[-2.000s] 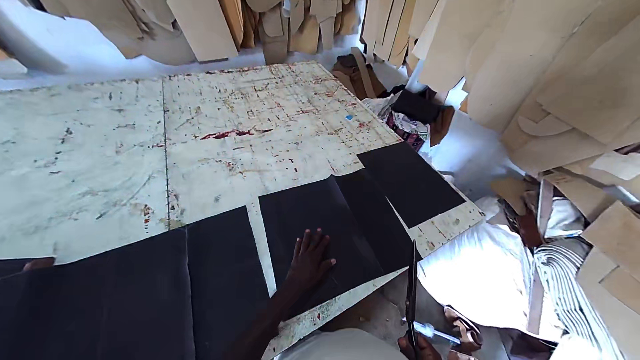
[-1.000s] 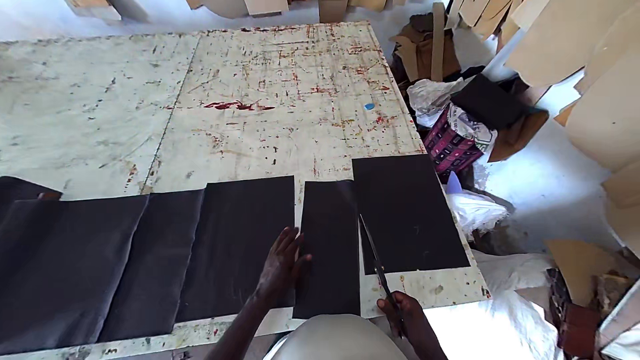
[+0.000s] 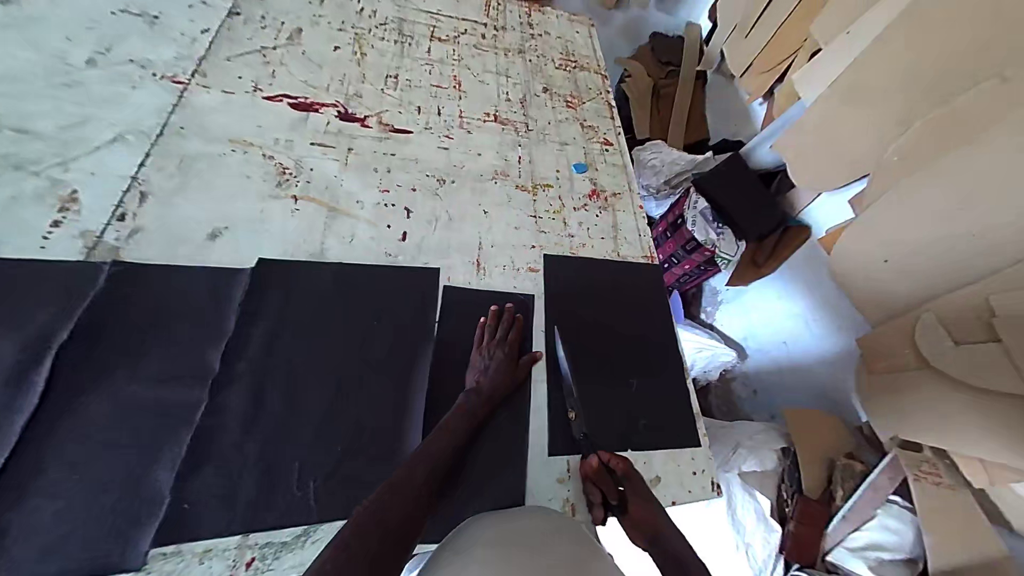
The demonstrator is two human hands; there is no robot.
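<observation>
My left hand point(image 3: 498, 356) lies flat, fingers apart, on a narrow black sheet point(image 3: 480, 464), its thumb reaching past the right edge. My right hand point(image 3: 612, 488) grips the handles of large metal scissors point(image 3: 570, 392); their blades look closed and lie over the left part of a black rectangular piece point(image 3: 624, 344) near the table's right edge. A wider black sheet point(image 3: 320, 384) lies left of the narrow one, with more black sheets point(image 3: 160, 384) side by side or overlapping at the far left. The material looks like leather or coated fabric, but I cannot tell which.
The pale, stained table point(image 3: 384, 184) has a seam and a small blue spot point(image 3: 580, 168). Beyond its right edge are a patterned pink and black bag point(image 3: 684, 240), white plastic point(image 3: 704, 352) and brown scraps. Cardboard pattern pieces point(image 3: 920, 144) hang or lean at the right.
My left hand has moved onto the narrow black sheet from the gap at its left edge. That sheet now lies farther from the right piece. The view has shifted and tilted down since the earliest frame.
</observation>
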